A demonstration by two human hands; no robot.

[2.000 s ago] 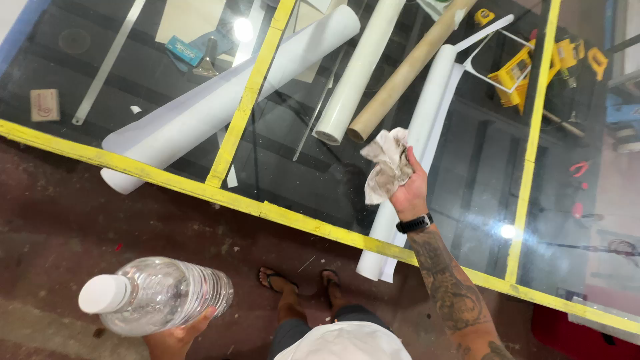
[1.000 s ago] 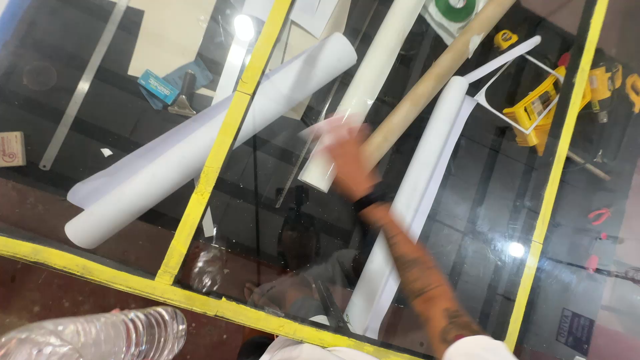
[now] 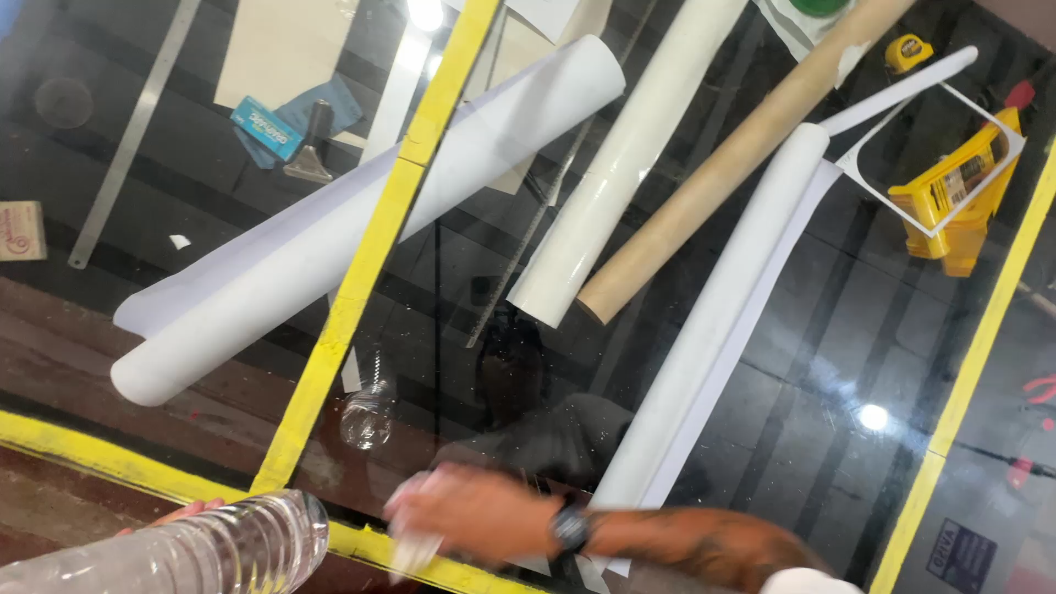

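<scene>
My right hand [image 3: 474,511], a dark watch on its wrist, is blurred over the yellow-taped front edge of the glass tabletop, closed on a crumpled white cloth or paper [image 3: 417,549]. At the lower left, my left hand [image 3: 186,511] holds a clear ribbed plastic bottle [image 3: 206,549]; only some fingers show behind it. A rolled white sheet [image 3: 272,289] lies across a yellow tape strip [image 3: 355,305]. Right of it rest a glossy white roll [image 3: 627,165], a brown cardboard tube [image 3: 742,148] and another white roll [image 3: 718,313].
Steel rulers [image 3: 136,140] lie at the left and centre. A scraper [image 3: 312,148] sits beside a blue packet [image 3: 268,128]. A small box [image 3: 21,231] is at the far left. At the right are a tape measure [image 3: 907,54], a white frame-shaped cutout [image 3: 874,194] and yellow tools [image 3: 957,194].
My right hand has moved from beside the glossy roll down to the tabletop's front edge, still with the white wad. The bottle stays low at the left. The view has shifted closer over the table.
</scene>
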